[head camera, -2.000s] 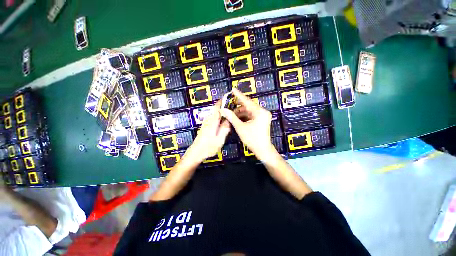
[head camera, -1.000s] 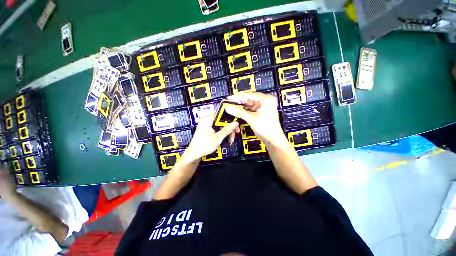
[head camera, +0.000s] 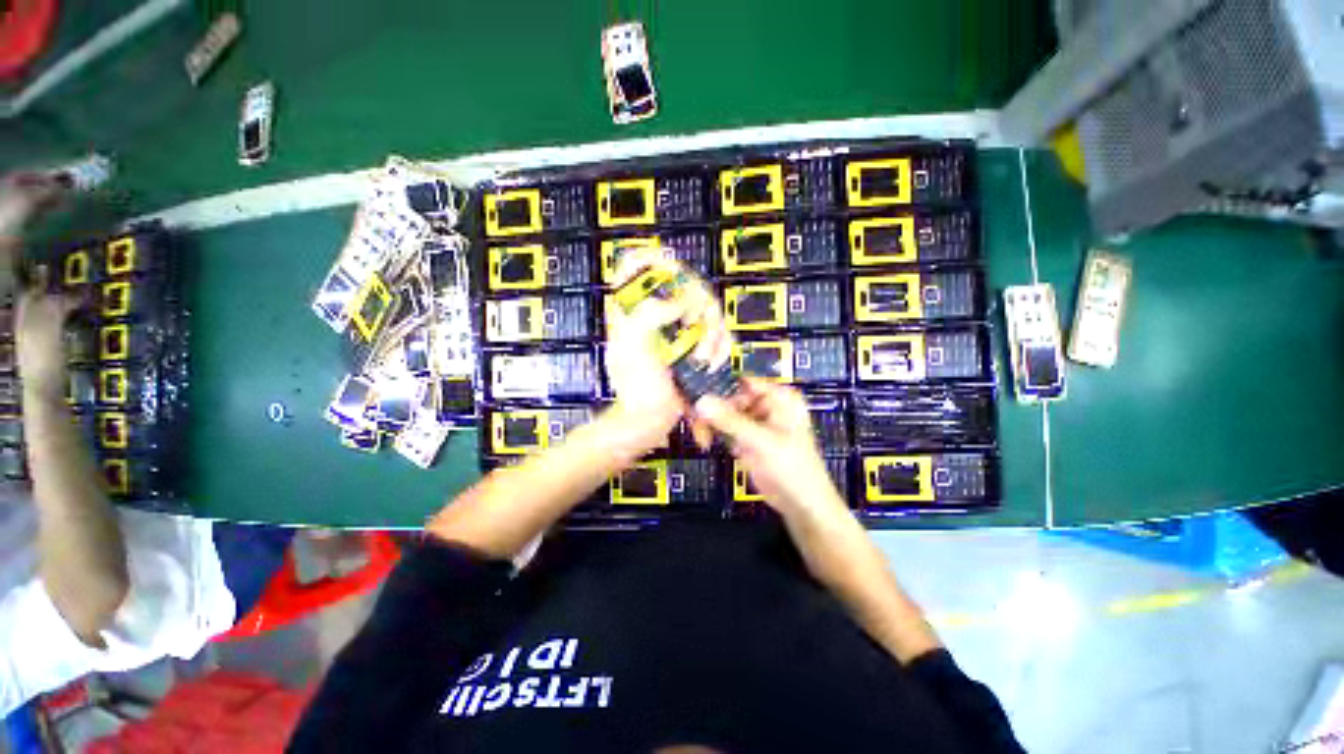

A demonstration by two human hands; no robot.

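A black front housing [head camera: 705, 374] with a yellow screen frame is held over the middle of the blister tray, tilted, its keypad end toward my right hand. My left hand [head camera: 646, 346] grips the yellow-framed end and covers part of it. My right hand [head camera: 767, 430] has its fingertips at the dark keypad end. The shiny black blister tray [head camera: 921, 418] holds rows of yellow-framed housings; a few pockets at its left hold pale units. The pile of board units [head camera: 391, 251] lies left of the tray, with one yellow-framed piece on it.
Two set-aside units [head camera: 1035, 342] lie right of the tray. A grey perforated metal box [head camera: 1201, 118] stands at upper right. The green belt [head camera: 442, 74] behind the pale rail carries several units. At left, another worker's arm [head camera: 67, 486] is over another tray [head camera: 148, 368].
The view has shifted, so the tray sits lower. The housing has turned and shows its keypad end. My right hand has moved down to that end. The other worker's arm reaches over the left tray.
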